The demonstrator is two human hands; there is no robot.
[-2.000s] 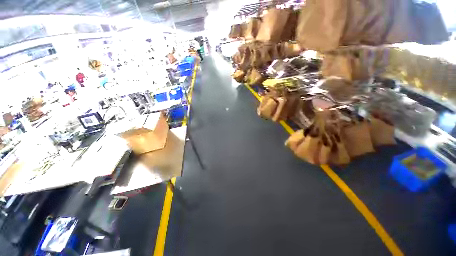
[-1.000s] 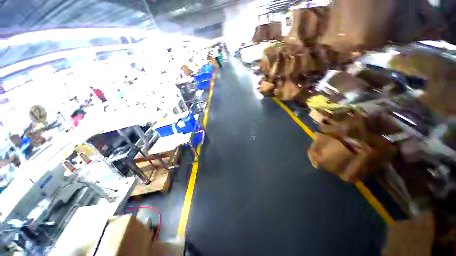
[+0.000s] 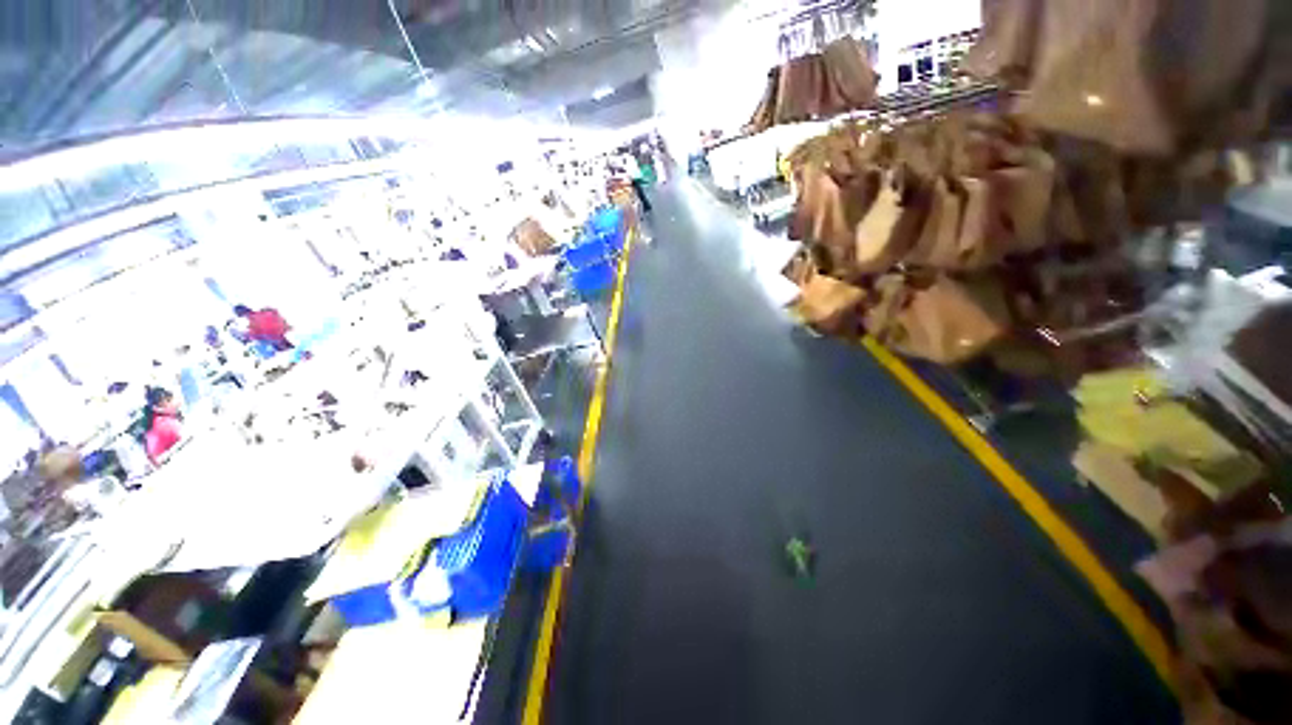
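Neither of my hands is in the picture. Nearest in front is a dark grey aisle floor [image 3: 709, 467] between two yellow lines [image 3: 584, 489]. On the right, many brown bag pieces [image 3: 992, 213] hang in rows from racks, and larger ones [image 3: 1105, 71] hang at the upper right. A stack of yellow pieces [image 3: 1169, 432] lies low at the right, beyond the right line. A small green scrap or mark [image 3: 798, 555] shows on the floor.
On the left, blue crates [image 3: 482, 550] stand by the left line beside worktables [image 3: 404, 666]. More blue crates [image 3: 592, 262] stand farther along. People in red [image 3: 265, 327] are among the left tables, and a person [image 3: 642, 184] is far down the aisle.
The view has moved forward along the aisle. The cardboard box at the left has left the picture; blue crates and the yellow stack are now nearer.
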